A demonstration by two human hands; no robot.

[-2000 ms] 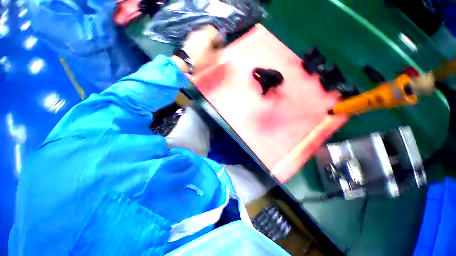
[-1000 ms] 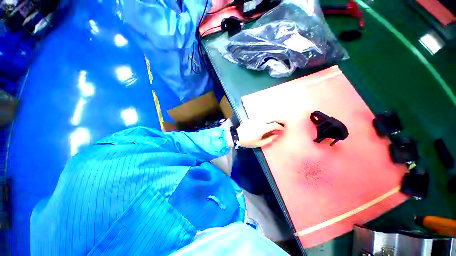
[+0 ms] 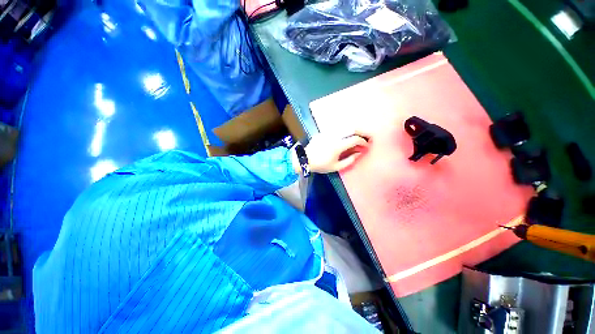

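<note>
A black plastic housing [image 3: 430,140] lies alone on the pink-red mat [image 3: 457,196], right of the middle. My left hand [image 3: 329,153] rests at the mat's near left edge, short of the housing and not touching it. Its fingers are slightly curled, with a gap between thumb and forefinger, and I see nothing in it. The orange electric screwdriver [image 3: 558,239] comes in from the right edge, its thin bit pointing left over the mat's yellow-cream stripe. My right hand is out of the picture, so the screwdriver's rear is hidden too.
Several black housings [image 3: 511,130] stand in a row along the mat's far edge. A clear plastic bag [image 3: 365,32] lies beyond the mat's left end. The silver screw feeder [image 3: 532,297] stands at the lower right. An open carton [image 3: 248,124] and a person in blue workwear [image 3: 228,59] are at the upper left.
My left hand has moved from near the plastic bag to the mat's near edge. The screwdriver left most of the view and is back over the mat's right end. The whole view has shifted.
</note>
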